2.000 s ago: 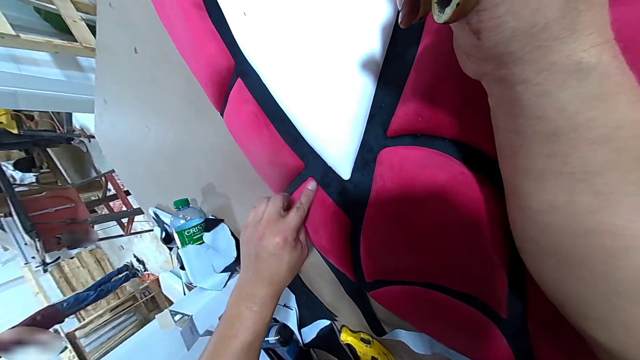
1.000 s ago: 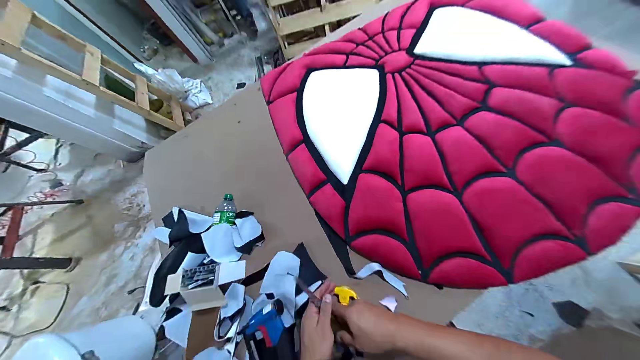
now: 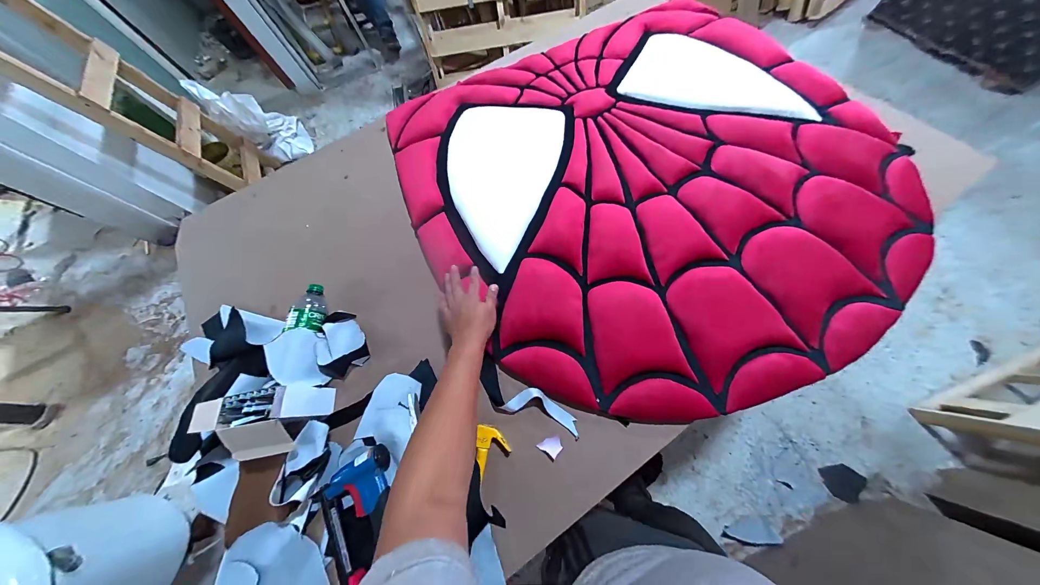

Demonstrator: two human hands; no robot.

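My left hand (image 3: pixel 469 309) lies palm down, fingers spread, on the lower left edge of a large padded red fabric panel (image 3: pixel 642 317) shaped as a spider mask. Black strips divide the panel into cushions. Its two eyes are white; the fingertips rest near the lower tip of the left eye (image 3: pixel 505 183). My right hand is out of view. A yellow tool (image 3: pixel 490 439), perhaps a hammer, lies just right of my forearm. To the forearm's left is a blue, red and black tool (image 3: pixel 362 481). A pale curled strip (image 3: pixel 540 400) lies below the panel.
The panel lies on a brown board-topped table (image 3: pixel 325 215). Black and white fabric scraps (image 3: pixel 296 357) surround a green-capped bottle (image 3: pixel 307 307) and an open cardboard box (image 3: pixel 253 439) of metal pieces. A white tank (image 3: pixel 101 540) stands lower left; wooden frames (image 3: pixel 188 122) are upper left.
Both hands were low beside the yellow tool one second ago. My left hand has moved up onto the panel's edge, and my right hand has left the view. The view has drawn back since two seconds ago.
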